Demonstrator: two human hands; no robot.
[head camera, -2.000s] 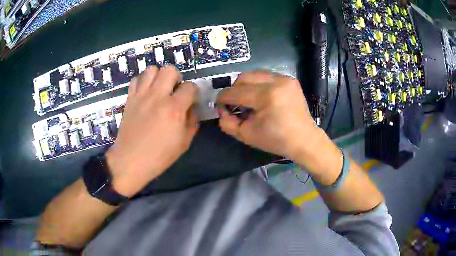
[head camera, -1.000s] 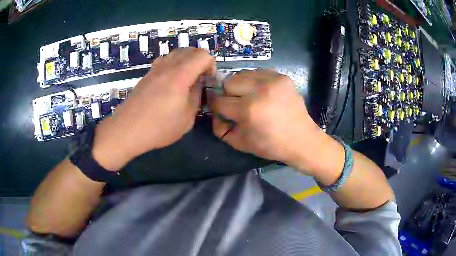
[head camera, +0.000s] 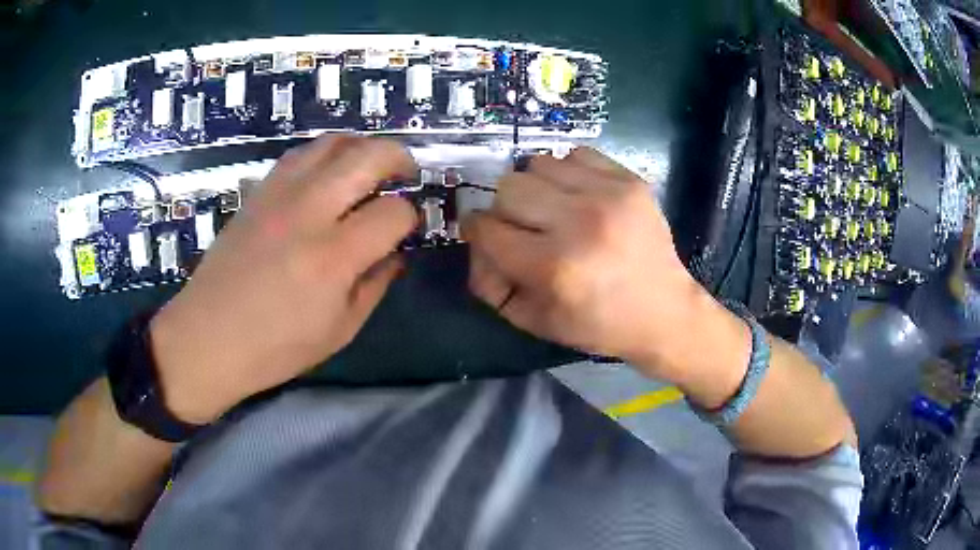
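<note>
The nearer white panel (head camera: 77, 221) lies on the dark green mat with a black circuit board (head camera: 120, 239) inside it, bearing white blocks and a yellow block at its left end. My left hand (head camera: 296, 258) lies over its middle, fingertips at the board. My right hand (head camera: 586, 252) is over the panel's right part, with a thin dark wire (head camera: 473, 187) between its fingertips and the left hand. The wire seems pinched in my right fingers. Whether my left fingers grip anything is hidden.
A second panel (head camera: 355, 131) with a fitted board and a round yellow part lies just beyond. A black electric screwdriver (head camera: 734, 161) lies at right. Further right is a stock of small yellow-dotted boards (head camera: 849, 172). Grey floor with a yellow line shows below right.
Both panels and the stock have shifted in the view. My hands have moved apart a little, uncovering white blocks and a wire between them.
</note>
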